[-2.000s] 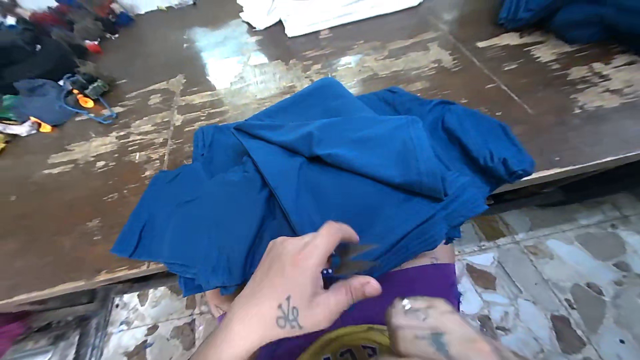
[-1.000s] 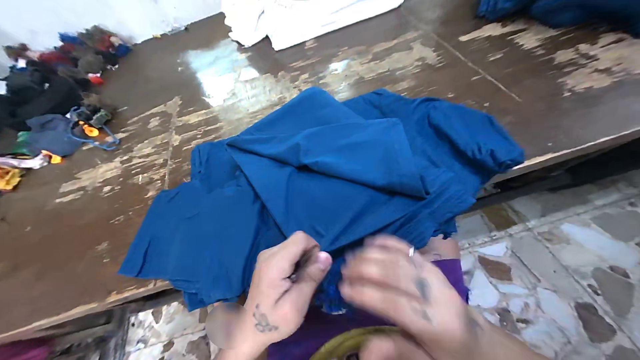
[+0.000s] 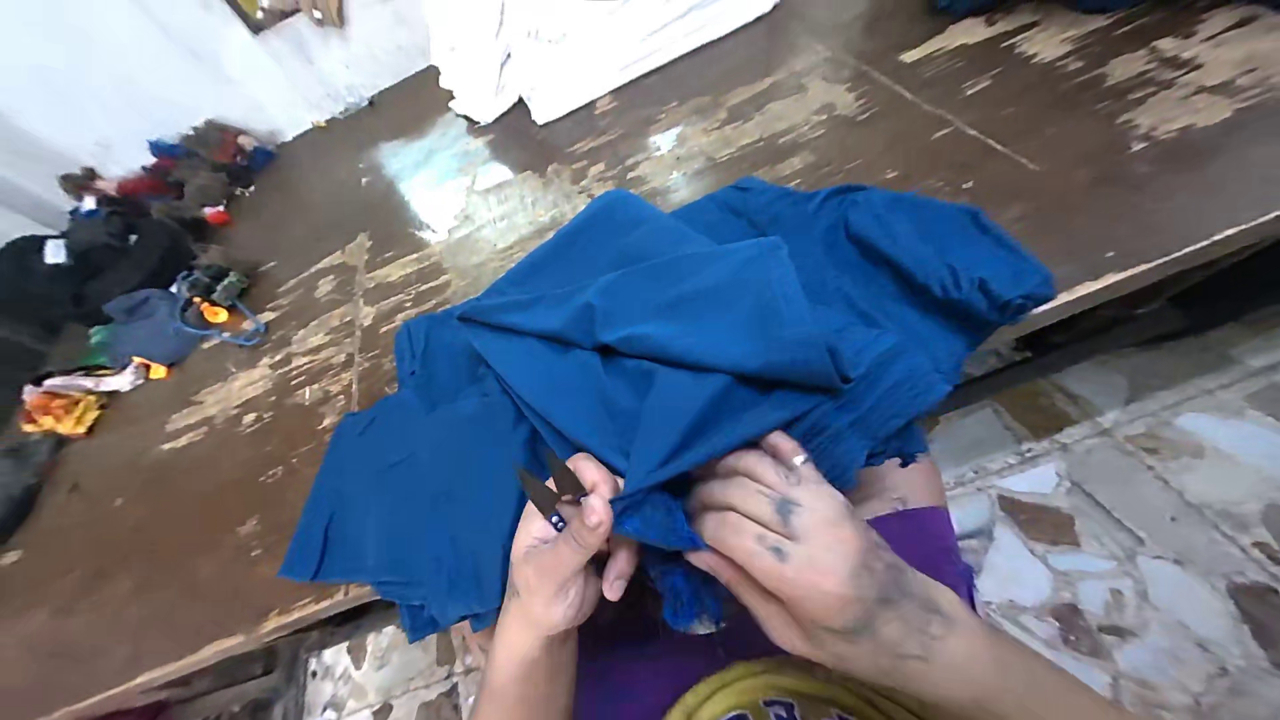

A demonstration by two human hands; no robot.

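Blue fabric (image 3: 640, 340) lies in a folded heap on the worn wooden table, its near edge hanging over my lap. My left hand (image 3: 570, 550) holds a pair of thread snips (image 3: 550, 490), dark blades apart and pointing up and left, and its fingertips also pinch the fabric's edge. My right hand (image 3: 790, 540), with a ring on one finger, grips the same edge a little to the right. Between my hands the edge is bunched, with a frayed blue tuft (image 3: 690, 595) below it. The snips' handles are mostly hidden in my left palm.
The table's (image 3: 300, 250) surface is peeling. A white cloth (image 3: 590, 50) lies at the back, and a mixed pile of small coloured cloth items (image 3: 150, 320) is at the left. More blue cloth (image 3: 1040, 5) shows at the far right. Stone-patterned floor (image 3: 1130, 520) is at the lower right.
My right hand has come up from the lower right onto the fabric's near edge. The snips' blades now stick up from my left hand. The view has shifted somewhat.
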